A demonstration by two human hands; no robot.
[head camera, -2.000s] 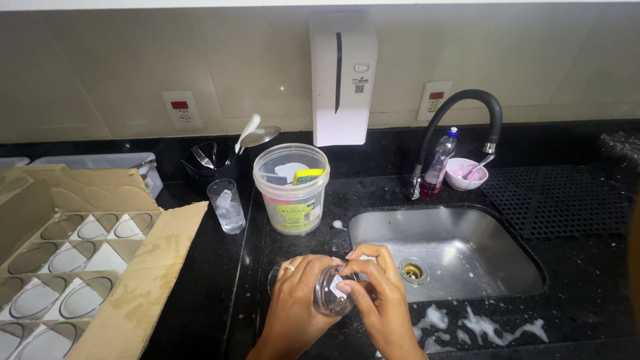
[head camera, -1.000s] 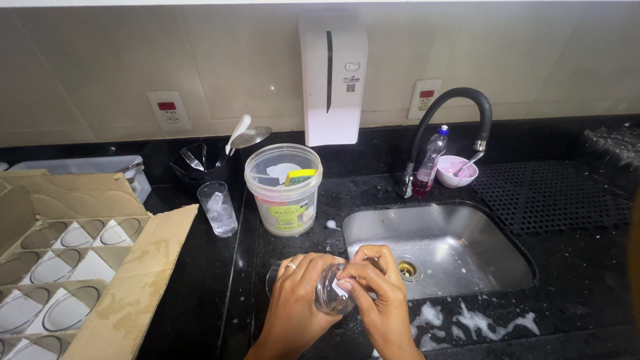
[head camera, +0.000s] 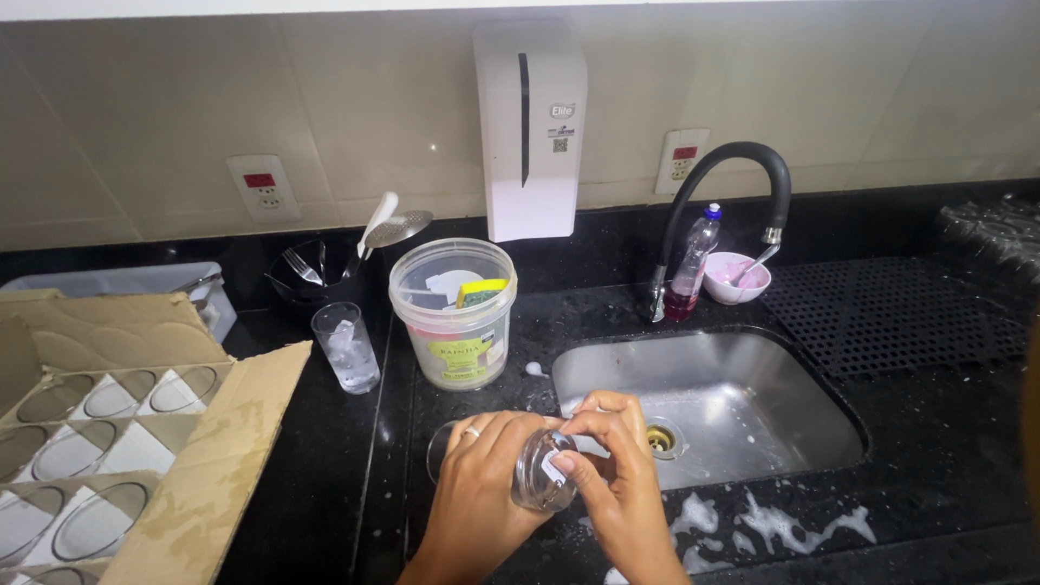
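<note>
My left hand (head camera: 487,479) is wrapped around a clear drinking glass (head camera: 532,491), which lies tilted on its side with its base turned toward the right. A white sticker (head camera: 556,469) shows on the base. The thumb and fingers of my right hand (head camera: 613,463) pinch at the sticker and the edge of the base. Part of the glass's body is hidden behind my left fingers. Both hands are above the black counter, just left of the steel sink (head camera: 731,406).
Left: a cardboard box (head camera: 219,455) of glasses, a glass with crumpled bits (head camera: 349,353), a black cutlery holder (head camera: 313,288). Behind my hands: a plastic bucket (head camera: 459,325) with a sponge. Around the sink: a black faucet (head camera: 731,150), detergent bottle (head camera: 691,264), bowl (head camera: 735,280), black mat (head camera: 886,317), foam (head camera: 772,520).
</note>
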